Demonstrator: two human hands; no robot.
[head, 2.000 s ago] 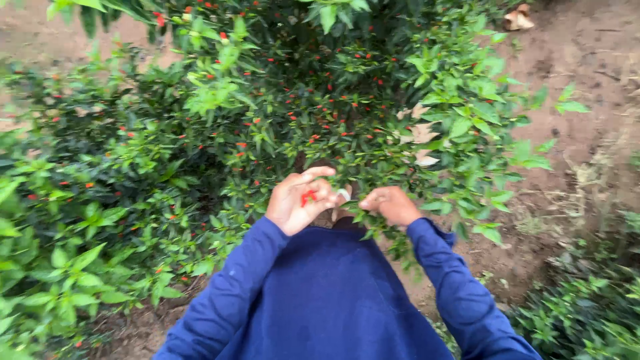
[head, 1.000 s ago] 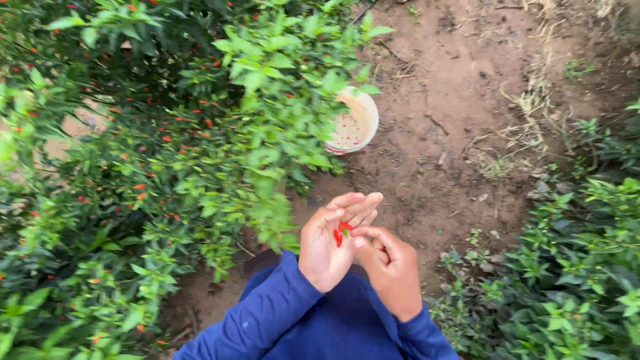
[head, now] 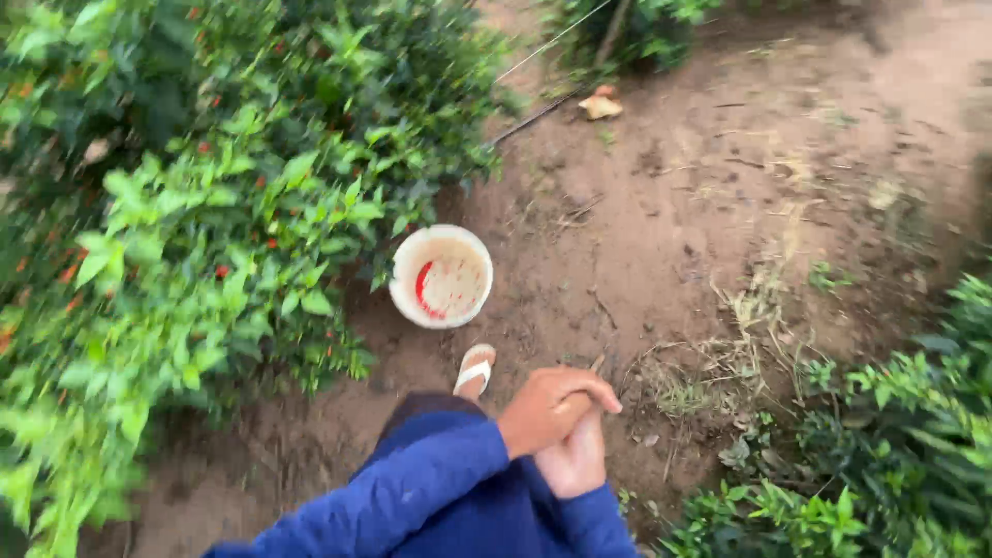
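Note:
My left hand (head: 546, 411) lies over my right hand (head: 575, 457), palm side down, and the two are clasped together in front of my blue clothing. Whether chili peppers are between them is hidden. Up and to the left of the hands, a white plastic bucket (head: 399, 288) stands on the soil, with red chili peppers (head: 423, 288) gathered along one side of its bottom. A pepper bush (head: 256, 232) bearing small red fruits leans close to the bucket's left side.
My foot in a white-strapped flip-flop (head: 475, 372) stands just below the bucket. Bare brown soil (head: 643, 248) runs between the plant rows, with dry grass (head: 752, 318) on it. More green plants (head: 891, 457) grow at lower right. A thin line (head: 554, 40) crosses near the top.
The view has swung right, away from the bush. My hands have gone from an open palm with red peppers to being clasped together. The bucket now shows whole.

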